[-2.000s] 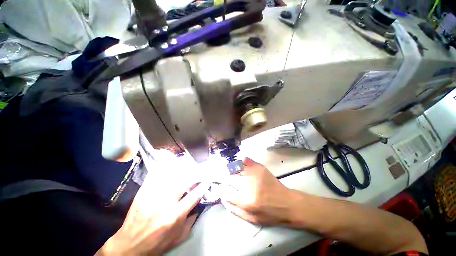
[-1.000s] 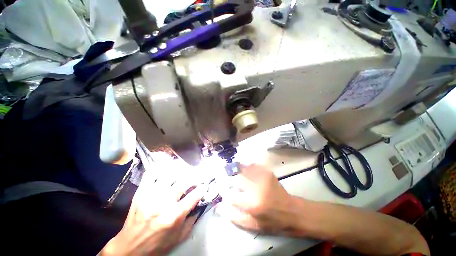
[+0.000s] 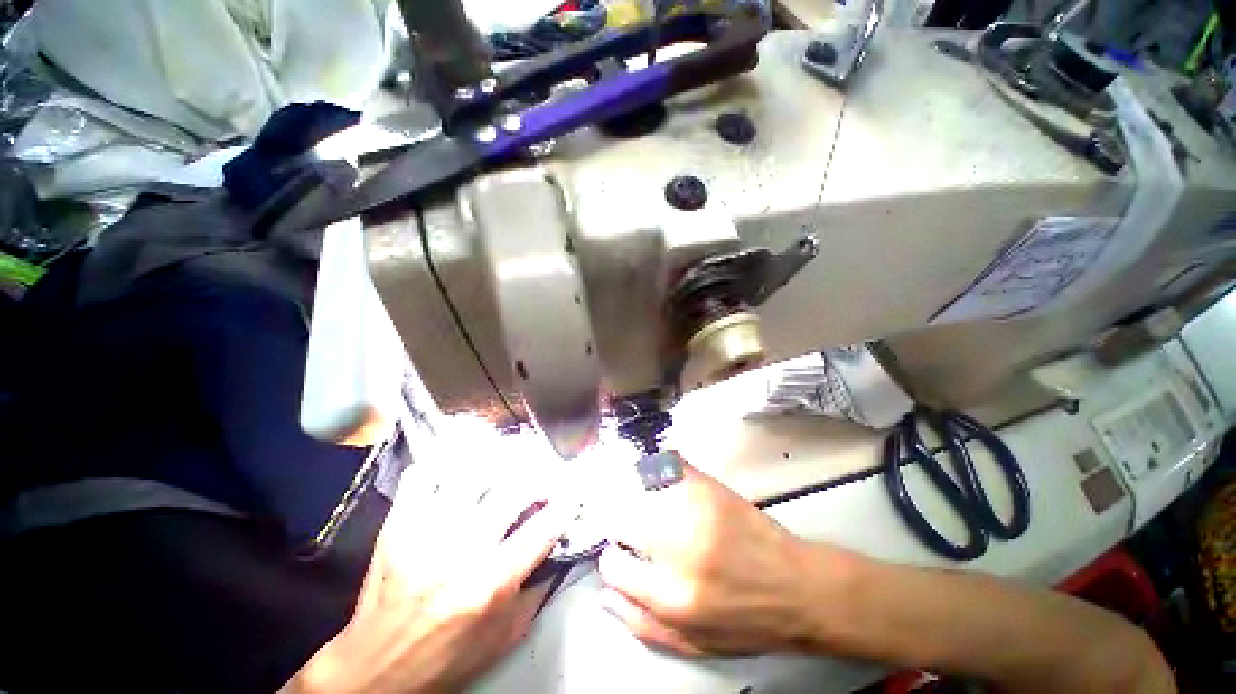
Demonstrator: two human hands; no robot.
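Observation:
My left hand (image 3: 447, 563) lies flat at the needle area of the cream sewing machine (image 3: 610, 285), fingers on the cloth. My right hand (image 3: 705, 563) is beside it, fingertips pinching the cloth edge just right of the needle. Glare washes out the needle, the presser foot and the fingertips. A small dark block (image 3: 660, 471) sits by my right fingers. The navy garment piece (image 3: 258, 393) hangs in a large heap left of the machine head and reaches under my left hand. A thin dark edge of cloth shows between my hands.
Black-handled shears (image 3: 956, 481) lie under the machine arm, near crumpled white scraps (image 3: 813, 386). A purple-and-black tool (image 3: 542, 119) rests on the machine head. White cloth (image 3: 163, 68) is heaped at the back left. Part of a red basket (image 3: 1114, 586) shows at the lower right.
The view has shifted, so the machine and shears appear further right. My left hand stays on the cloth. My right hand, blurred a second ago, now shows clearly with its fingers bent at the cloth edge.

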